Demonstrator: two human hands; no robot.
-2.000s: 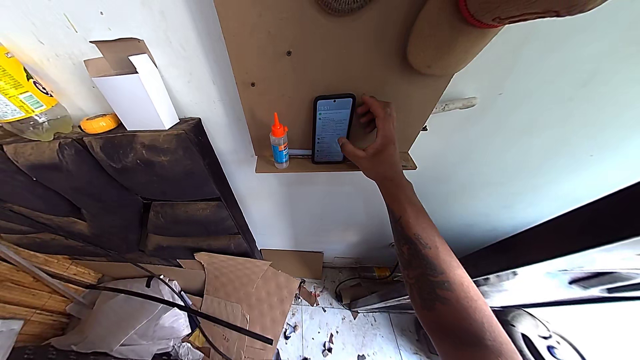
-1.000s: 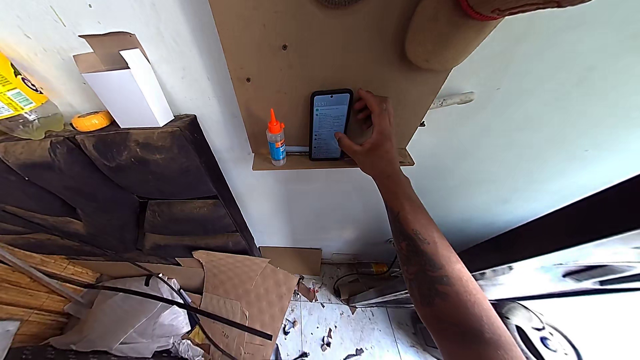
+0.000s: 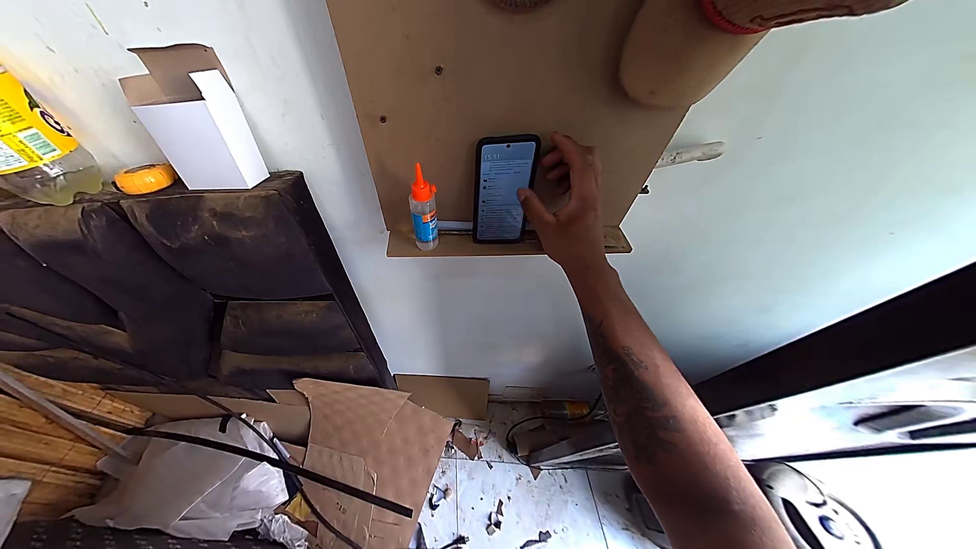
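A black smartphone (image 3: 505, 191) stands upright on a narrow board ledge (image 3: 457, 248), leaning on a brown panel; its lit screen shows text. My right hand (image 3: 568, 191) is at its right side, thumb on the right part of the screen, fingers curled and apart beside the phone. Left of the phone, a small clear glue bottle (image 3: 425, 217) with an orange nozzle cap and blue label stands on the same ledge. A thin pale strip lies behind them at the panel's foot. My left hand is out of view.
To the left, a dark padded unit (image 3: 252, 198) carries an open white box (image 3: 198, 145), a yellow tape roll (image 3: 145, 178) and a yellow-labelled bottle (image 3: 34, 145). Cardboard (image 3: 374, 442), a white sack (image 3: 198, 473) and scraps lie below. A shoe-sole-shaped piece (image 3: 671, 57) is at the panel's upper right.
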